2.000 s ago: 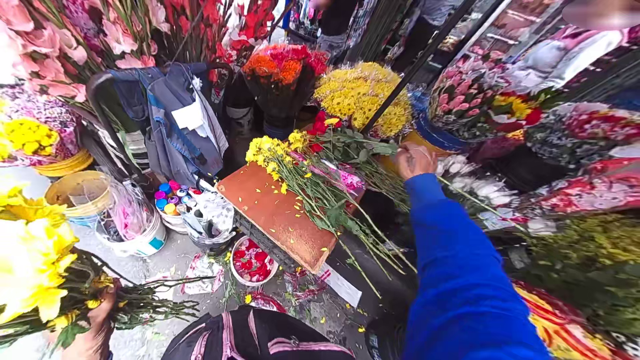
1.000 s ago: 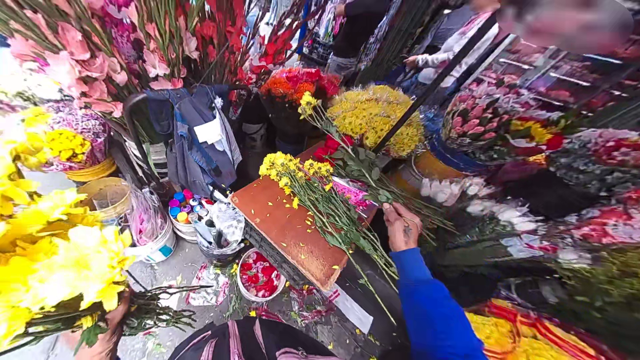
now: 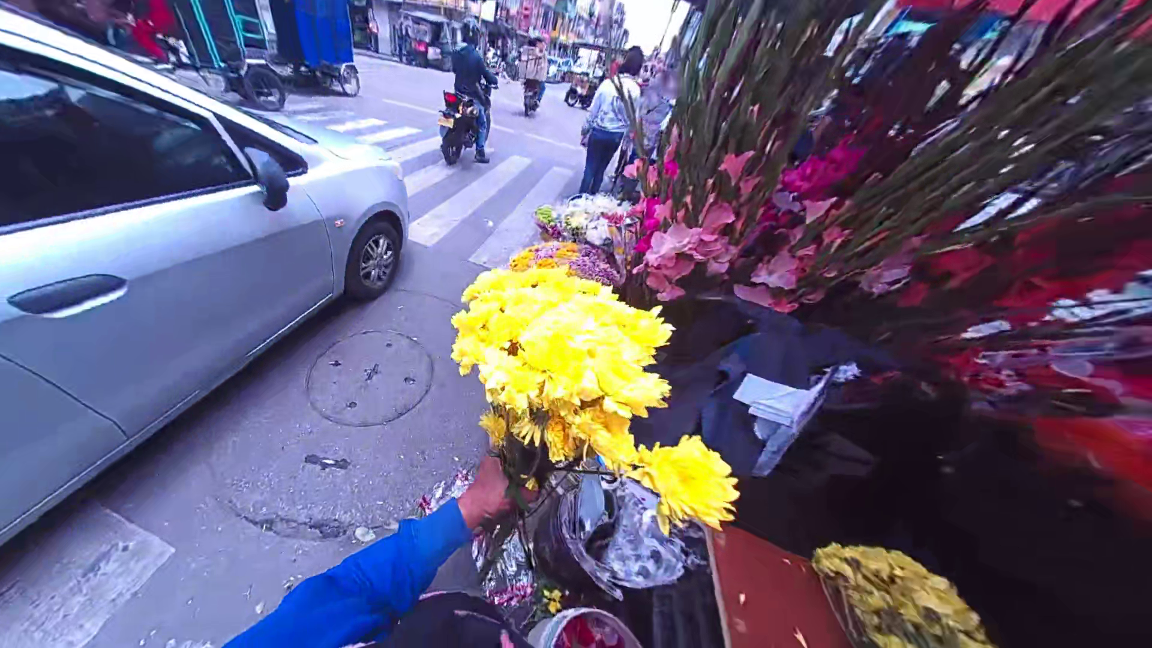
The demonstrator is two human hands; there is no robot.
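My left hand (image 3: pixel 490 497), at the end of a blue sleeve, is closed around the stems of a large bunch of yellow chrysanthemums (image 3: pixel 567 360). One bloom (image 3: pixel 688 481) leans out to the right, over clear plastic wrap (image 3: pixel 634 531). At the bottom right are a reddish-brown board (image 3: pixel 765 594) and a duller yellow flower bunch (image 3: pixel 900 598). The bucket with red petals (image 3: pixel 589 630) is partly cut off at the bottom edge. My right hand is outside the view.
A silver car (image 3: pixel 171 234) stands close on the left. Pink gladioli (image 3: pixel 693 252) and a dark blue bag (image 3: pixel 765 360) with papers are on the right. Ahead, a person rides a motorcycle (image 3: pixel 459 121) near a crosswalk (image 3: pixel 477 193), and people stand by the flowers.
The view has swung far left toward the street. My left hand still holds the yellow bunch, now near the middle. My right hand, earlier at the stems on the board, has left the view.
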